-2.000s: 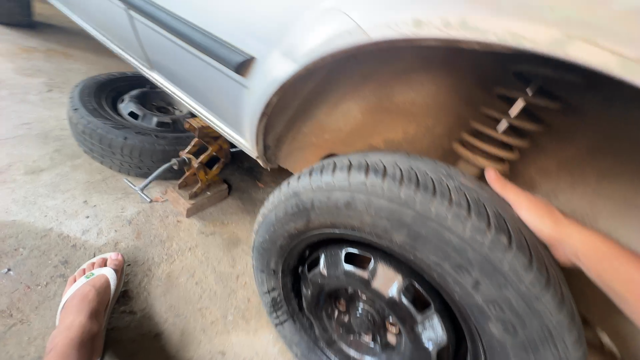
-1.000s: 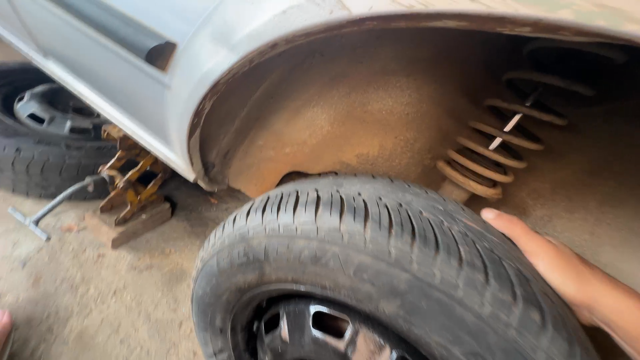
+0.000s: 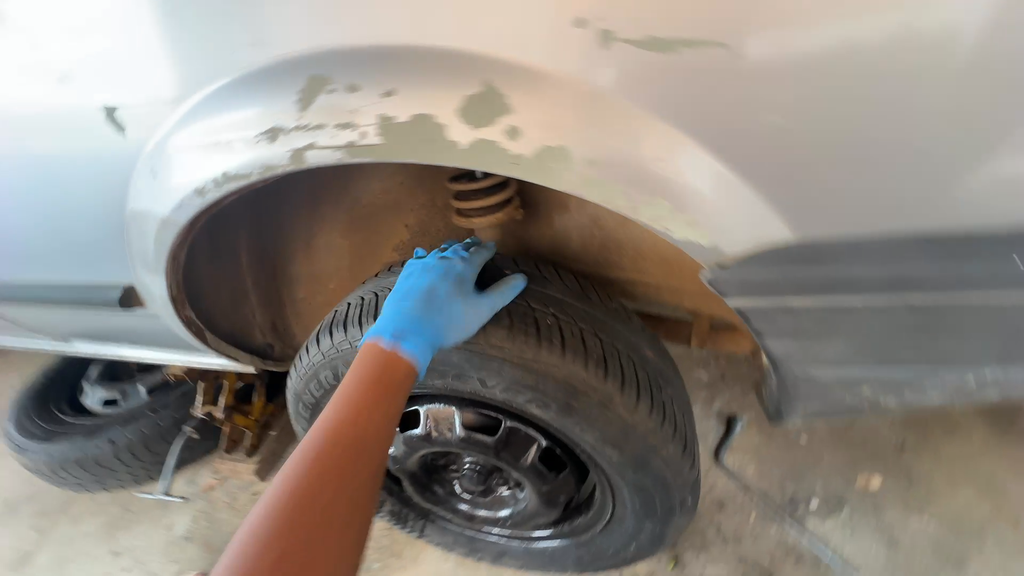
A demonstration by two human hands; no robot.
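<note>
My left hand (image 3: 444, 300), in a blue glove, lies palm down across the tread on top of a tyre (image 3: 640, 416), its thumb spread to the right. The tyre is on a black steel wheel (image 3: 472, 480) that stands in the rear wheel arch (image 3: 432, 136) of a silver car. Just beyond my fingertips is a rusty coil spring (image 3: 484, 200). My right hand is out of view. Whether the wheel is seated on the hub cannot be told.
At the left, a yellow scissor jack (image 3: 244, 412) with a T-shaped handle (image 3: 170, 472) stands under the sill. A second wheel (image 3: 104, 436) lies tilted beside it. A metal bar (image 3: 776, 512) lies on the concrete at the right, below the dark bumper (image 3: 880, 328).
My gloved left hand has come into view on top of the tyre. The bare hand seen at the tyre's right side before is gone. The view has swung to the right.
</note>
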